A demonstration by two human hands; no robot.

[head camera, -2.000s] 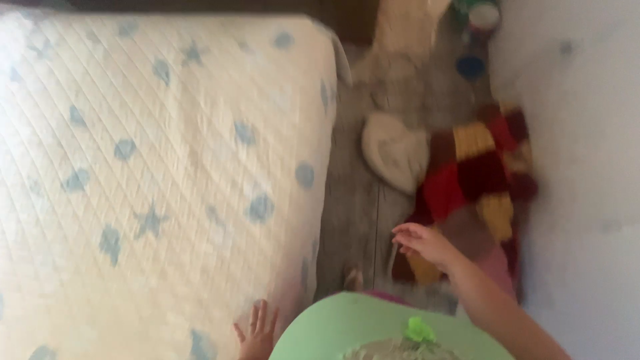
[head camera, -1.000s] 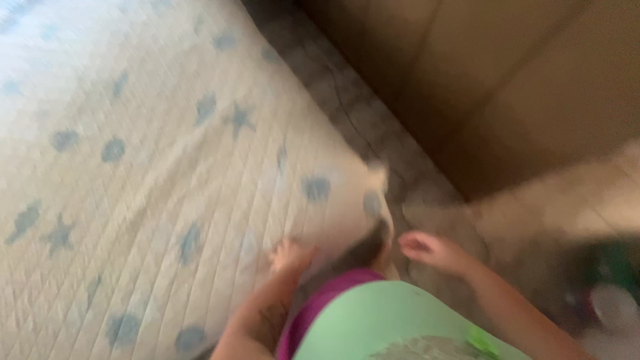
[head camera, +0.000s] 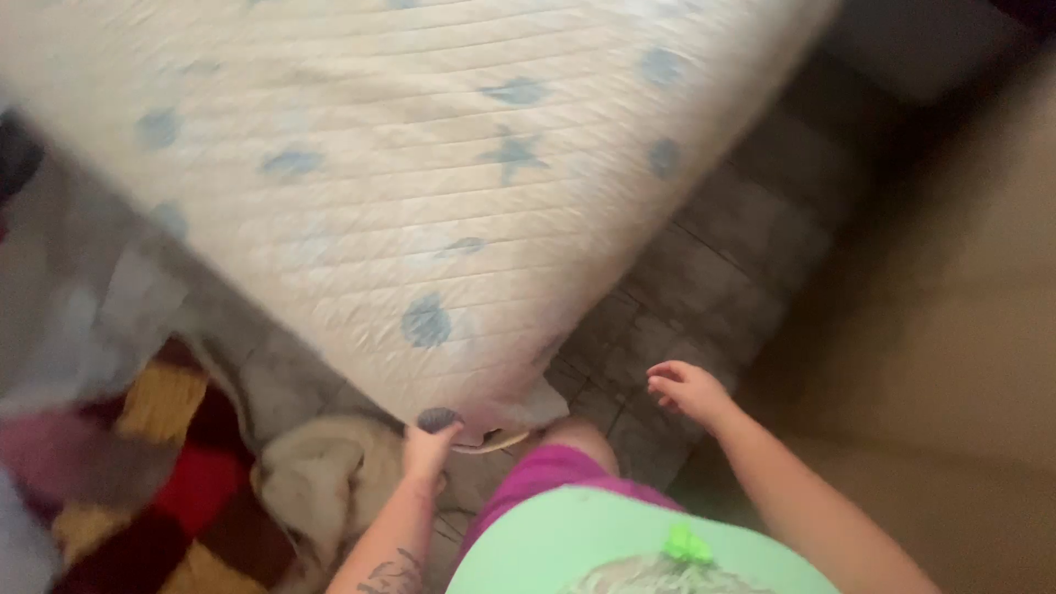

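Observation:
A quilted mattress or its cover (head camera: 371, 198), cream with blue stars and shells, fills the upper middle of the head view. Its near corner points toward my body. At that corner my left hand (head camera: 429, 450) grips the edge, thumb on top and the fingers hidden beneath. Just right of it the cloth is bunched and turned up, with a small dark gap. My right hand (head camera: 686, 391) hovers over the floor to the right of the corner, apart from the bed, fingers loosely curled and holding nothing.
A red, maroon and yellow patchwork blanket (head camera: 202, 487) lies at lower left beside a crumpled cream cloth (head camera: 318, 470). Tiled floor (head camera: 701, 247) runs along the bed's right side, up to a brown panel or furniture side (head camera: 899, 346).
The view has swung round a lot. My left hand lay on top of the cover and now grips its corner. My right hand remains off the bed.

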